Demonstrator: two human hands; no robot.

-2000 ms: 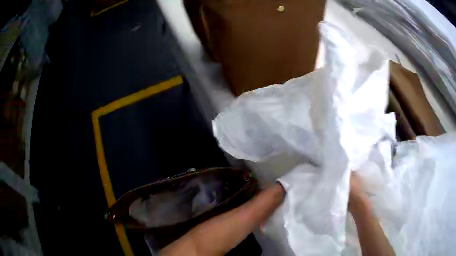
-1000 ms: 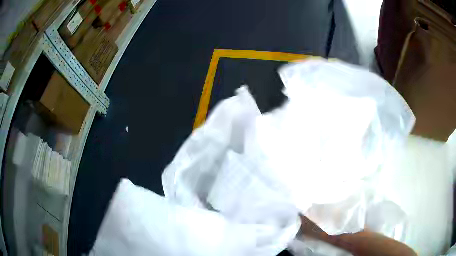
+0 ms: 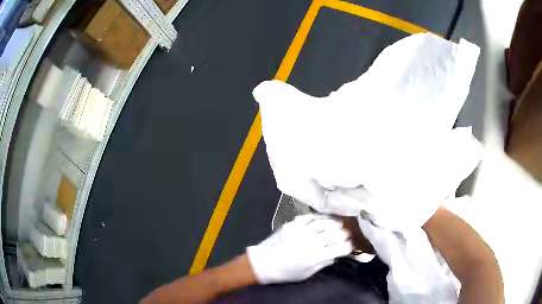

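A large white crumpled paper (image 3: 368, 136) fills the middle of the view, overexposed in parts. My left hand (image 3: 303, 248), in a white glove, is low in the centre with its fingers curled at a small brown part of the handbag (image 3: 358, 235). The paper hides most of the bag. My right hand (image 3: 432, 221) comes in bare from the lower right. Its wrist runs under the paper, which is bunched and raised around it, and its fingers are hidden.
Shelves (image 3: 110, 142) with cartons and white stacks curve along the left. A yellow line (image 3: 238, 172) crosses the dark floor (image 3: 172, 160). A white tabletop (image 3: 517, 219) is at the right, with brown bags (image 3: 529, 124) at the right edge. Dark clothing shows at the bottom.
The view has swung left and down from the table to the floor and my lap. The paper has moved from the table to above my lap. My gloved left hand now shows beside the bag.
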